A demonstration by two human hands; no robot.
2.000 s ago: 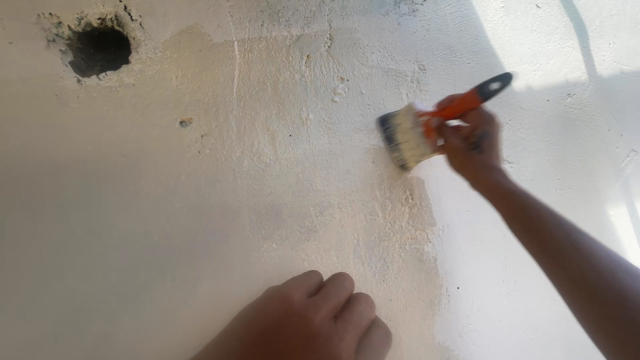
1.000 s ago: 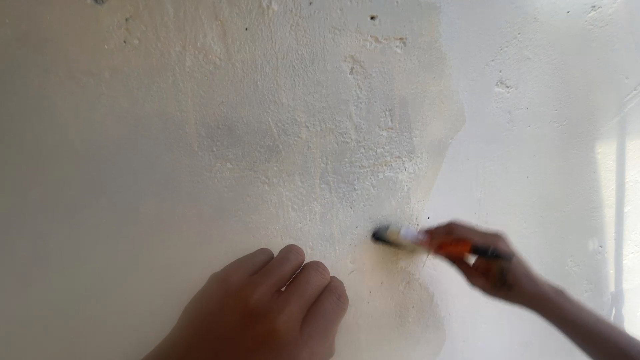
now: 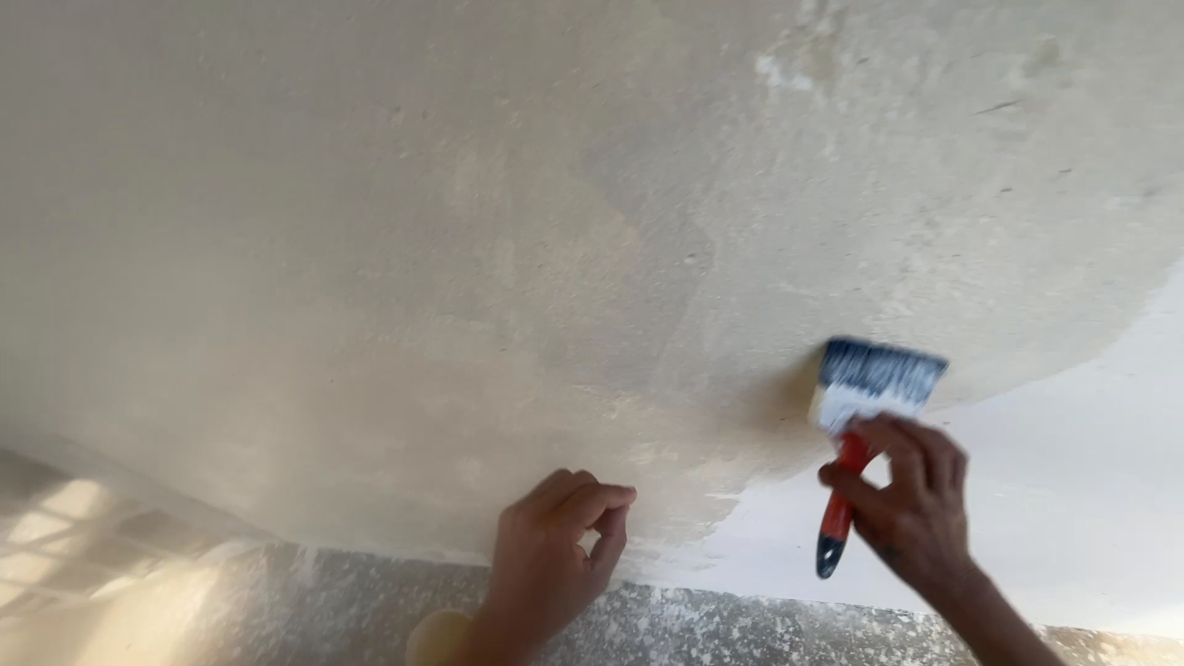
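My right hand grips a wide paintbrush by its red handle with a black end. The brush's dark bristles, coated white toward the ferrule, point up at the plaster wall; a shadow lies to their left. Whether the tips touch the wall, I cannot tell. Bright white paint covers the lower right of the wall, and beige-grey plaster shows above and to the left. My left hand is low in the middle, thumb and forefinger bent toward each other, with no tool visible in it.
A floor speckled with white spots runs along the wall's bottom edge. A round yellowish object is partly hidden beside my left forearm. Sunlight in a barred pattern falls on the floor at the lower left.
My view has swung down to the wall's base. The brush has turned from pointing left to bristles up. My left hand's curled fingers have changed to a bent thumb and forefinger.
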